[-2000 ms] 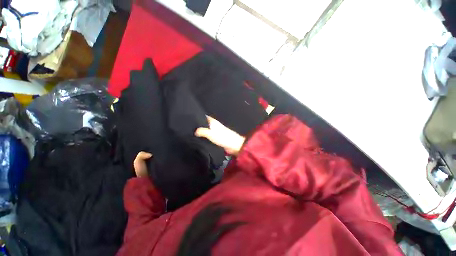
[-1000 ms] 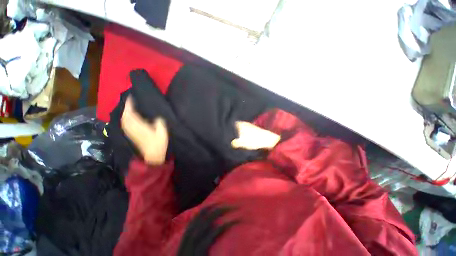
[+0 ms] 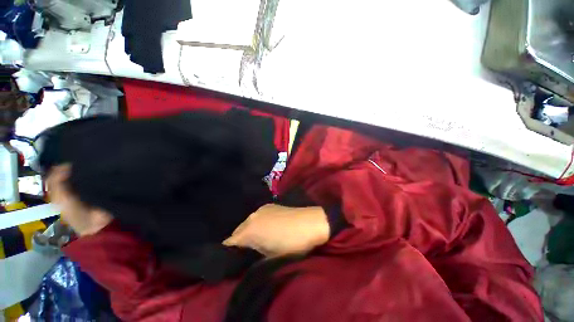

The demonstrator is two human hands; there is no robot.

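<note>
A large bundle of black garment pieces (image 3: 182, 170) is held over my lap at the centre left, blurred. My left hand (image 3: 75, 201) grips its left side, with the fingers partly hidden by the cloth. My right hand (image 3: 280, 231) holds the lower right part of the bundle, its fingertips at the cloth. Both sleeves are dark red.
The long white machine table (image 3: 377, 75) runs across the top, with a dark cloth piece (image 3: 150, 31) at its left part. Machine parts (image 3: 535, 63) stand at the right. Red cloth (image 3: 170, 99) hangs below the table edge. White cloth scraps (image 3: 50, 107) lie at left.
The black cloth has been lifted and gathered up to the left over my lap. My left hand has moved left with it, and my right hand is lower. The view has turned.
</note>
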